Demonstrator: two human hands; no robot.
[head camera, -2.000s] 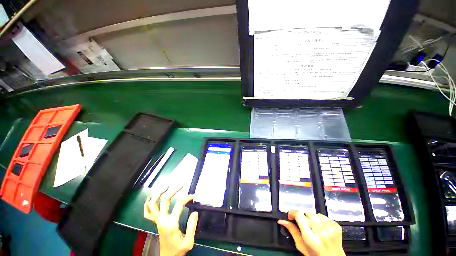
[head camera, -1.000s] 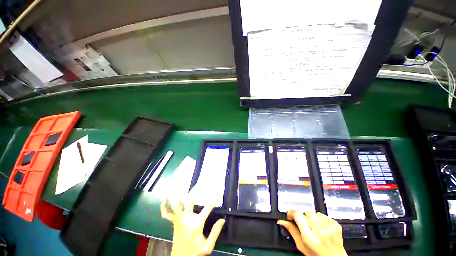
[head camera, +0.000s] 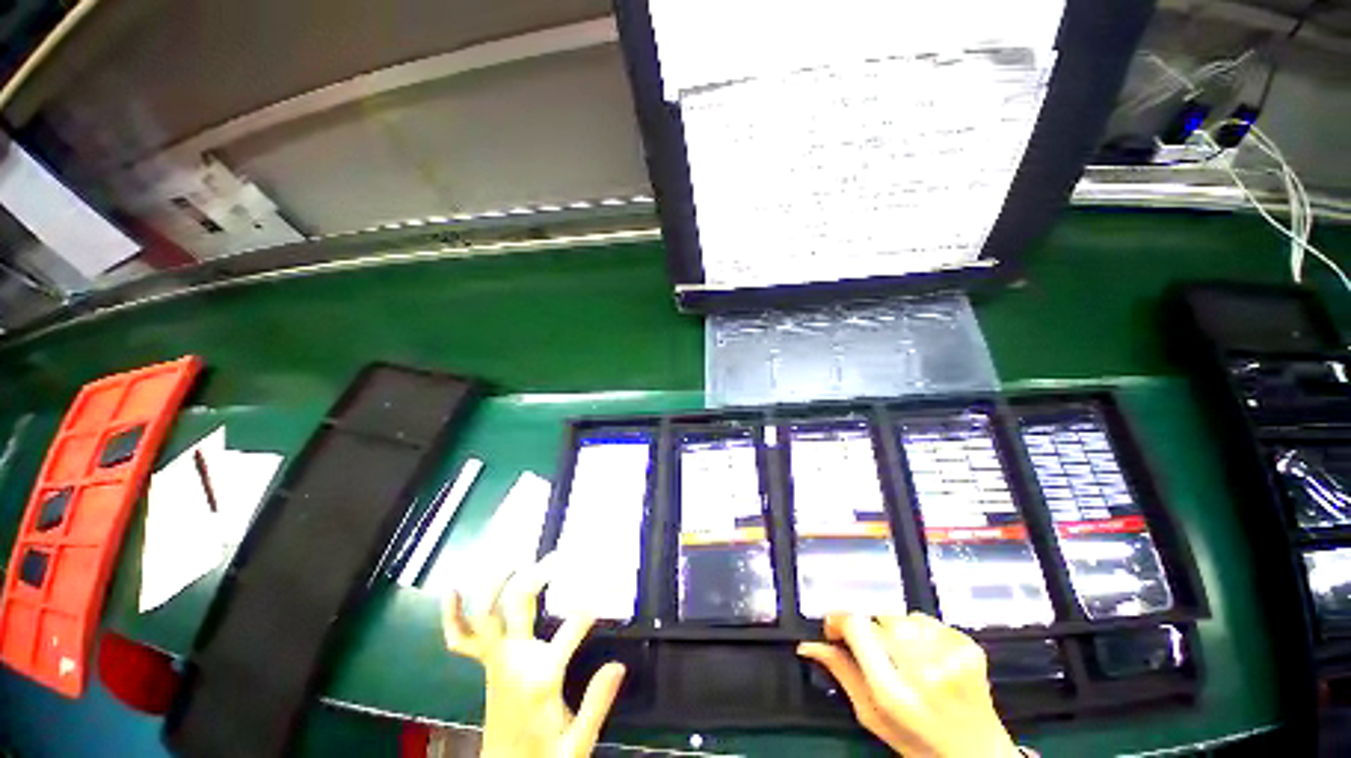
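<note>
A black phone tray (head camera: 726, 652) lies in front of me with several smartphones in a row. The leftmost phone (head camera: 600, 526) shows a mostly white screen with a blue top. The others show white test menus with orange or red bands. My left hand (head camera: 526, 659) is at the tray's lower left corner, fingers spread, fingertips at the leftmost phone's lower edge. My right hand (head camera: 904, 674) is over the tray's lower rim, its thumb and curled fingers at the bottom of the middle phone; whether it grips anything is hidden.
An empty black tray (head camera: 319, 548), pens (head camera: 440, 521), paper slips (head camera: 208, 518) and a red-orange tray (head camera: 92, 518) lie left. A clear plastic plate (head camera: 848, 353) lies below a black-framed board (head camera: 874, 178). Another phone tray (head camera: 1259, 329) is at right, white cables (head camera: 1292, 193) behind it.
My left hand first moved right onto the leftmost phone's lower end, then slightly back left. My right hand stays at the tray's lower rim. The whole view has shifted a little.
</note>
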